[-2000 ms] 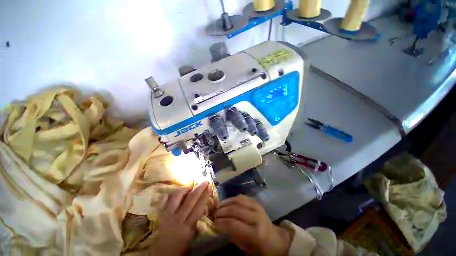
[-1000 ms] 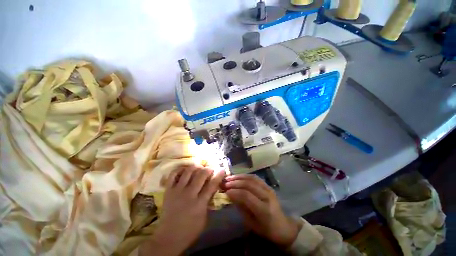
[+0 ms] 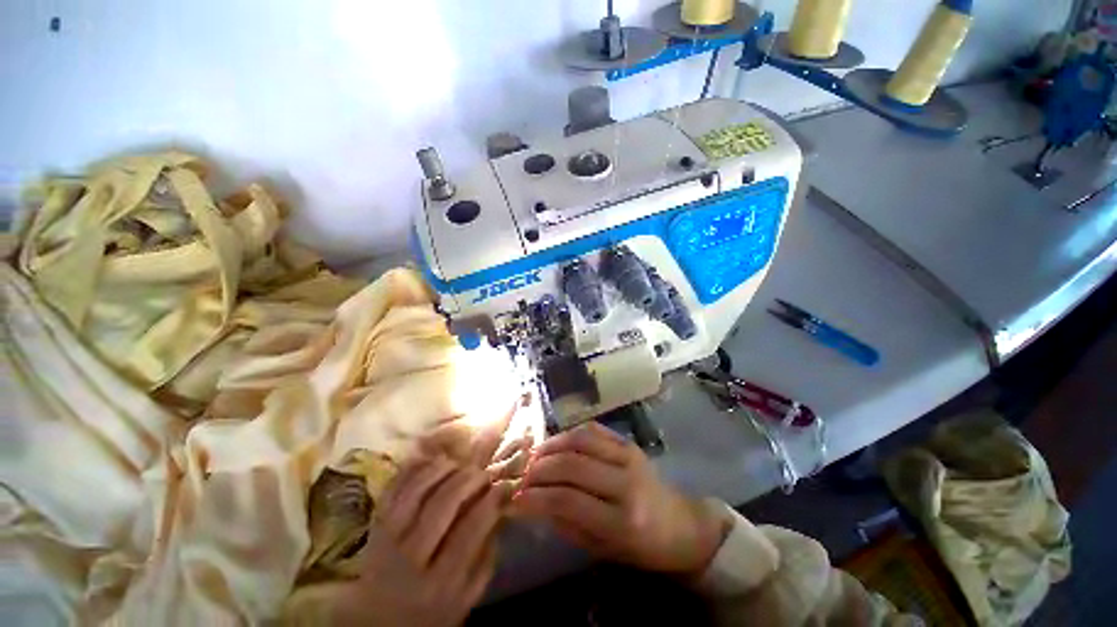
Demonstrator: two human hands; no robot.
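Observation:
Pale yellow satin-like cloth [image 3: 288, 429] lies in a large heap left of the overlock machine [image 3: 613, 233] and runs to its needle area [image 3: 496, 386], which is washed out by the lamp. My left hand [image 3: 429, 527] lies on the cloth just in front of the needle area, fingers pressed on it. My right hand [image 3: 606, 496] is beside it, fingers closed on the cloth edge near the presser foot. The fingertips of both hands are close together. The exact grip and the seam are too bright and blurred to tell.
Blue thread snips [image 3: 827, 333] and a red-handled tool [image 3: 766, 402] with pale threads lie right of the machine. Yellow thread cones [image 3: 818, 27] stand behind. A crumpled cream bundle [image 3: 992, 521] is low at the right. A blue machine head [image 3: 1078, 98] is at the far right.
Both hands have drawn slightly down and back from the needle area, with the left hand lower on the cloth than a second ago. The camera view has also shifted.

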